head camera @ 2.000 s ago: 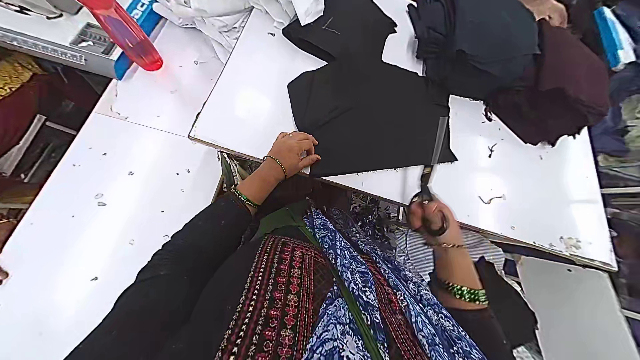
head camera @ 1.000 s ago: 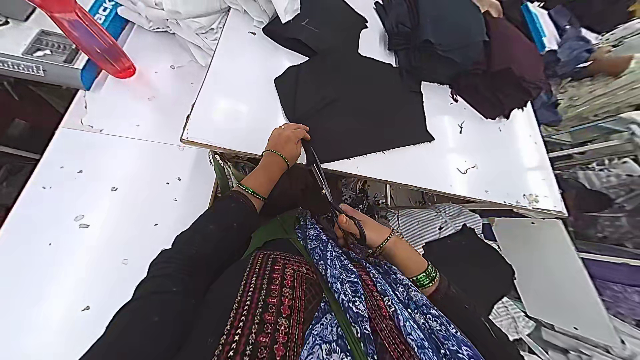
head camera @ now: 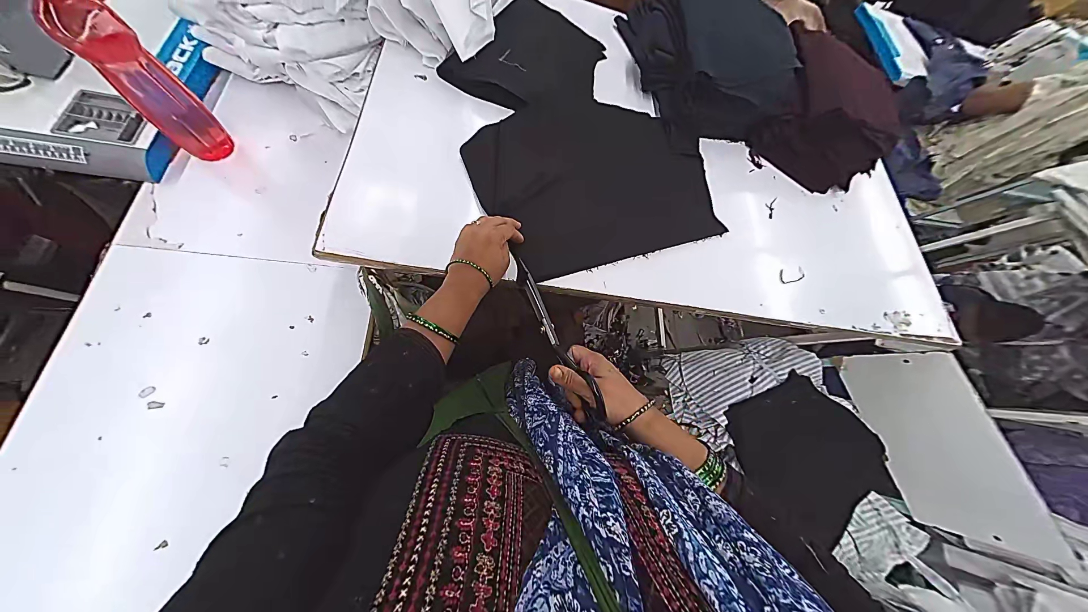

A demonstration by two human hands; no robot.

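Observation:
Black cut fabric (head camera: 595, 187) lies on the white table, its near corner at the table's front edge. My left hand (head camera: 487, 248) rests at the fabric's left corner, fingers bent over it; whether they pinch the cloth is not clear. My right hand (head camera: 595, 387), low and in front of my body, holds a pair of scissors (head camera: 542, 314) by the black handles. The long blades point up and left, their tips close beside my left fingers at the fabric's corner.
White garments (head camera: 289, 51) are piled at the back left, near a red translucent plastic object (head camera: 140, 81). Dark folded fabrics (head camera: 722, 64) and a maroon one (head camera: 837, 110) sit at the back right. Striped cloth (head camera: 748, 370) and black cloth (head camera: 807, 450) lie below the table edge (head camera: 765, 321).
My right hand has moved the scissors leftward from the fabric's right side to its left corner, beside my left hand. The view has shifted slightly.

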